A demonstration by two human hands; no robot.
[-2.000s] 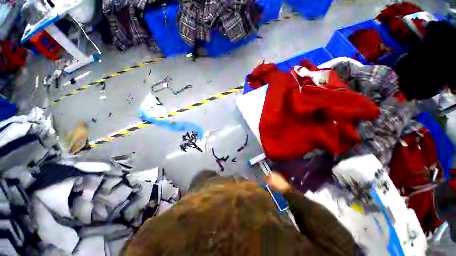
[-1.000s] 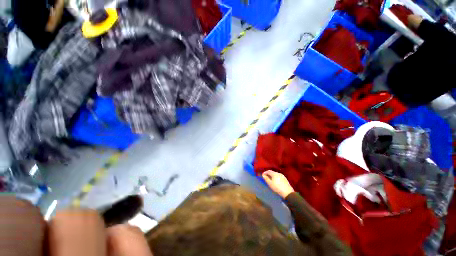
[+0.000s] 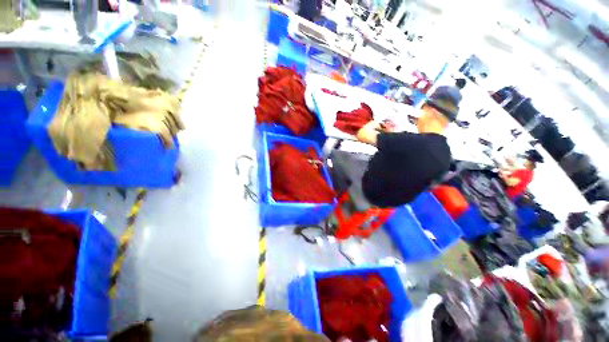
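Neither of my hands is in the picture; only a brown piece of my clothing shows at the bottom edge. Nearest in front of me, a blue plastic crate [image 3: 302,298] holds dark red knit garments [image 3: 354,304]. To its right lie dark grey garments [image 3: 471,314] and more dark red fabric, cut off by the bottom edge. At the lower left another blue crate [image 3: 99,267] holds dark red garments [image 3: 37,267]. The picture is somewhat blurred.
A person in black [image 3: 409,167] sits ahead at a white table [image 3: 327,113] with red fabric. Red-filled blue crates [image 3: 297,215] line the aisle's right side. A crate [image 3: 143,160] with tan garments [image 3: 90,113] stands left. Yellow-black tape [image 3: 262,267] marks the floor.
The view has swung up and along the aisle. The hand on the red garments and the blurred fingers at lower left have gone out of the picture. The tan-filled crate has come into view.
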